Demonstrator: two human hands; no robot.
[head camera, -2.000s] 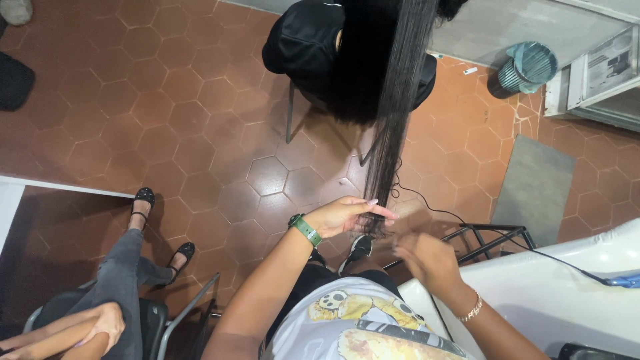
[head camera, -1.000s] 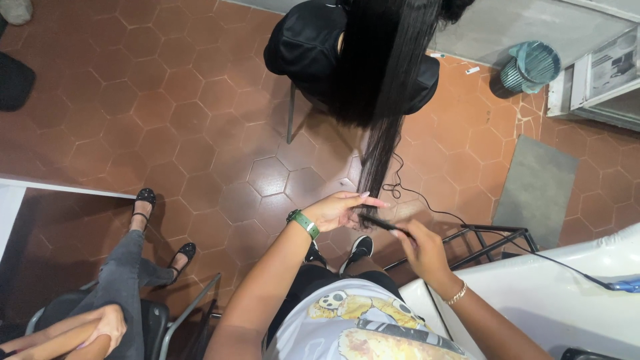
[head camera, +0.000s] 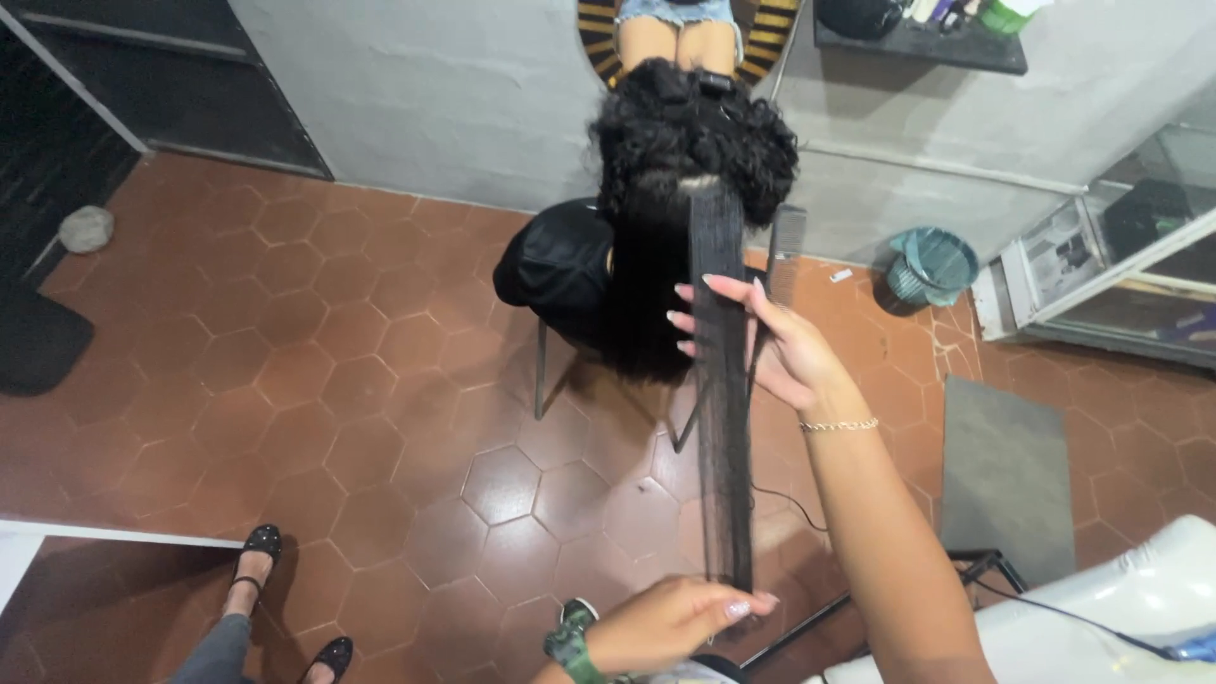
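Note:
A straightened section of long dark hair (head camera: 722, 380) runs from the seated person's head down toward me. My left hand (head camera: 679, 617), with a green watch on its wrist, pinches the ends of that section. My right hand (head camera: 769, 342) is higher up, its fingers around the section near the head, with a dark comb (head camera: 788, 252) held in it, teeth showing beyond the thumb side. Curly dark hair (head camera: 665, 123) is bunched on top of the head, with a dark clip (head camera: 716, 82) in it. More straight hair (head camera: 646, 285) hangs down the person's back over a black top.
A teal-lined waste bin (head camera: 926, 271) stands by the wall, near a glass-sided cabinet (head camera: 1121, 275). A dark shelf (head camera: 921, 43) with items is above. A cable (head camera: 1073, 613) crosses a white surface (head camera: 1111, 608) at lower right. Another person's shoes (head camera: 261, 541) are at lower left.
The view has tilted up toward the head. My right hand has moved from near the hair's ends up the section, with the comb. My left hand stays at the ends.

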